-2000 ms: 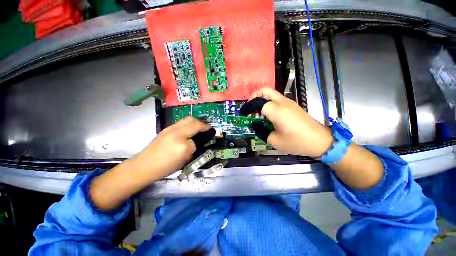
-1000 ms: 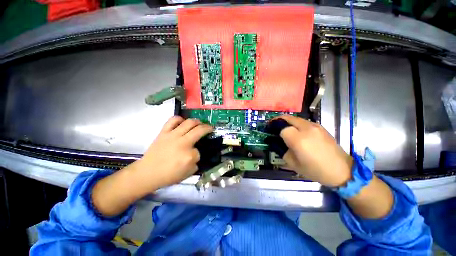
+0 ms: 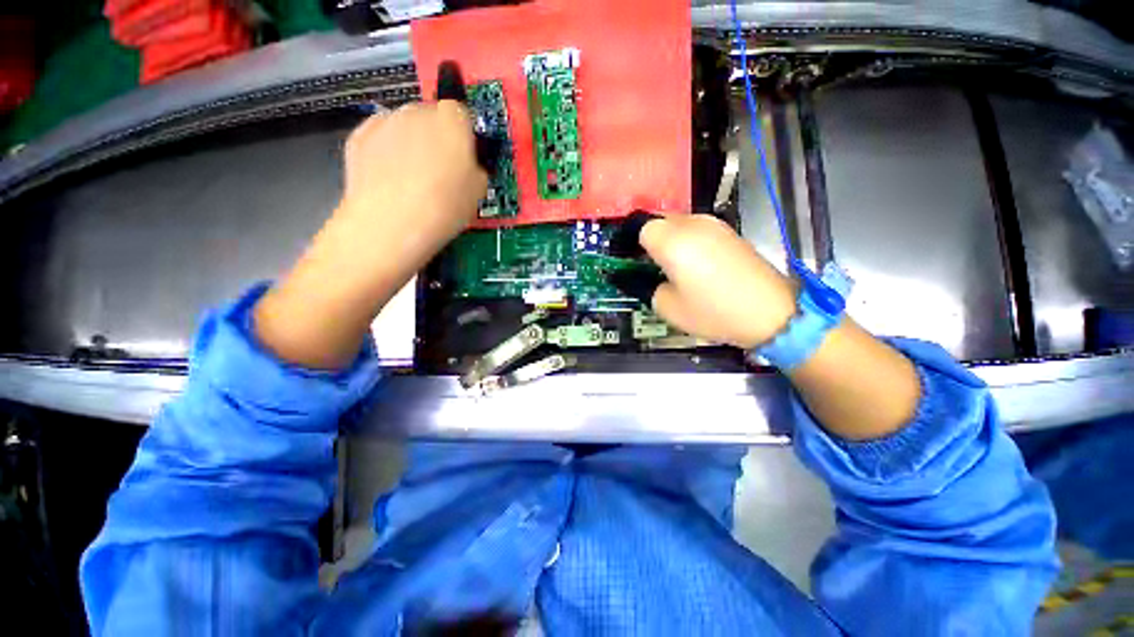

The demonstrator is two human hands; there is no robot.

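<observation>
The red sheet (image 3: pixel 628 125) lies over the far part of the main circuit board (image 3: pixel 479 264). Two daughter boards lie on it. My left hand (image 3: pixel 417 162), with black finger cots, has its finger and thumb around the left daughter board (image 3: pixel 497 156); whether it grips it is hidden. The right daughter board (image 3: pixel 555 131) lies untouched. My right hand (image 3: pixel 715 280) is at the main board's right side, its black-covered finger and thumb around the end of a narrow green strip, partly hidden. The black pallet (image 3: pixel 454 342) shows at the near edge.
Green and metal clamps (image 3: pixel 535 342) stick out at the pallet's near edge. Conveyor rails run along the far and near sides. A blue cord (image 3: pixel 761 162) hangs at the right, by my wrist strap. Red sheets (image 3: pixel 187 37) are stacked at the far left. A clear plastic bag (image 3: pixel 1104 187) lies far right.
My left hand has moved from the main board's near part up to the left daughter board on the red sheet. My right hand has stayed at the main board. The view has shifted.
</observation>
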